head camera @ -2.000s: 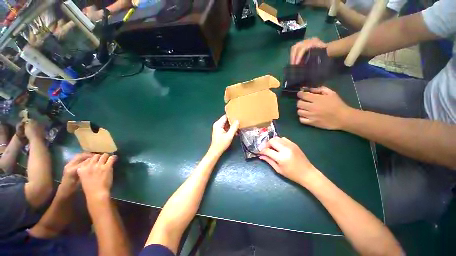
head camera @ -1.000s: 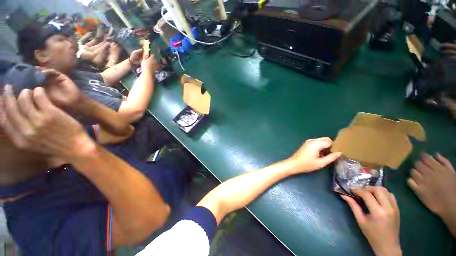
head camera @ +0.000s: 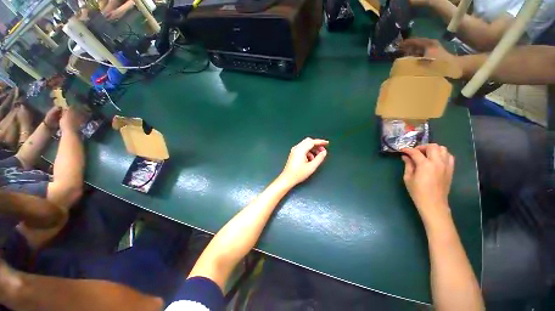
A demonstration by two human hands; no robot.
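An open carton stands on the green bench at right, its tan lid raised at the far side. Shiny bagged contents with some red lie inside. My right hand has its fingertips and thumb on the carton's near edge; part of that edge is hidden by the fingers. My left hand is empty over the middle of the bench, fingers loosely curled and apart, away from the carton.
Another open carton with bagged contents sits at left. A brown wood-cased stereo unit stands at the back, with cables and a blue object left of it. A neighbour's arm and a pale pole are at right.
The view swung left, then back right. My left hand has let go of the carton, which has moved right across the bench with my right hand. The left neighbour's hands have left their carton.
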